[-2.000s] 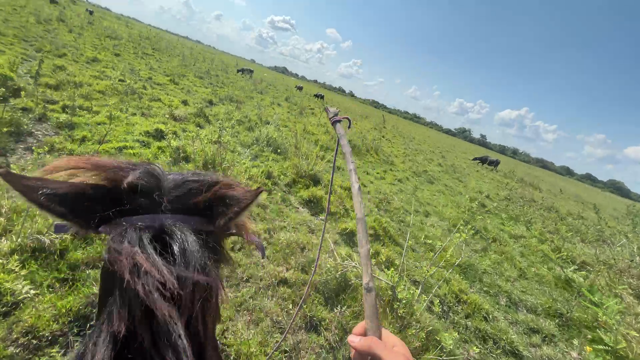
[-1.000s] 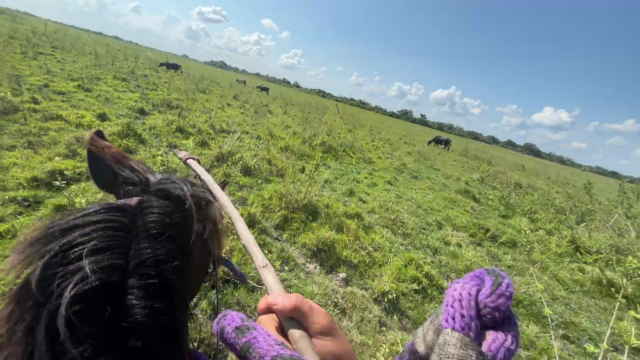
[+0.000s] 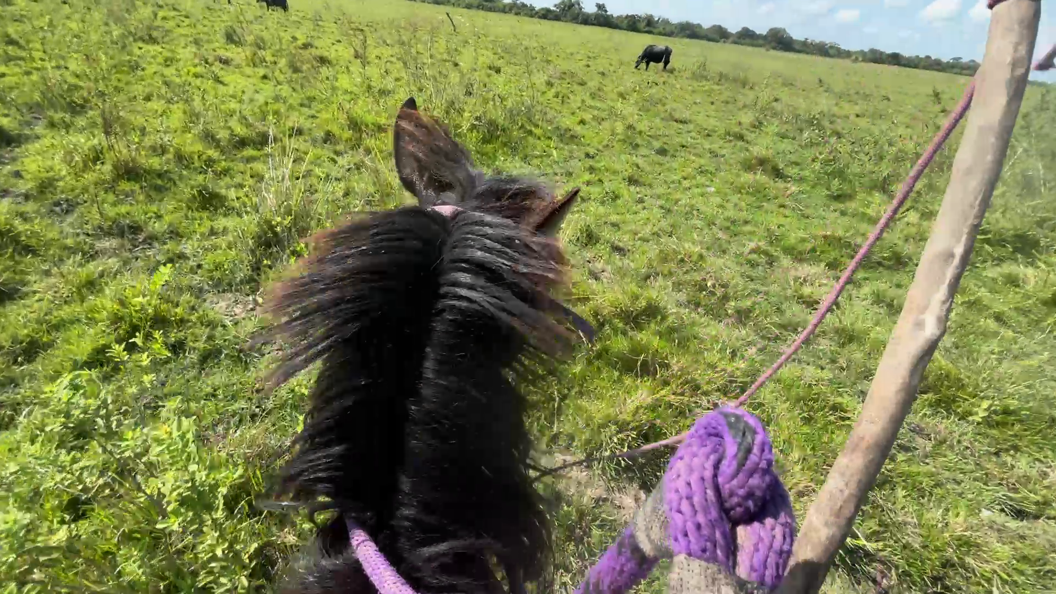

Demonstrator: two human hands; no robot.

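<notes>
Neither of my hands shows in the head view now. A wooden stick (image 3: 912, 338) rises from the bottom edge to the top right corner, its lower end out of frame. A thin reddish cord (image 3: 858, 256) runs from near the stick's top down behind a thick purple rope knot (image 3: 726, 495), which stands just left of the stick. Left of centre are the horse's black mane (image 3: 421, 396) and ears (image 3: 429, 157), seen from behind. A purple rein (image 3: 375, 557) lies against the lower neck. What holds the stick and the ropes is hidden.
Grassy pasture (image 3: 709, 198) with weeds and tufts surrounds the horse. A dark bovine (image 3: 653, 56) stands with its head low in the distance, and another dark animal (image 3: 272, 4) is cut off at the top left. A tree line (image 3: 742, 37) crosses the horizon.
The stick has moved from centre to the right side, and the hand seen on it earlier is out of frame. The horse's head and neck have come nearer the centre. The view has levelled and tilted down.
</notes>
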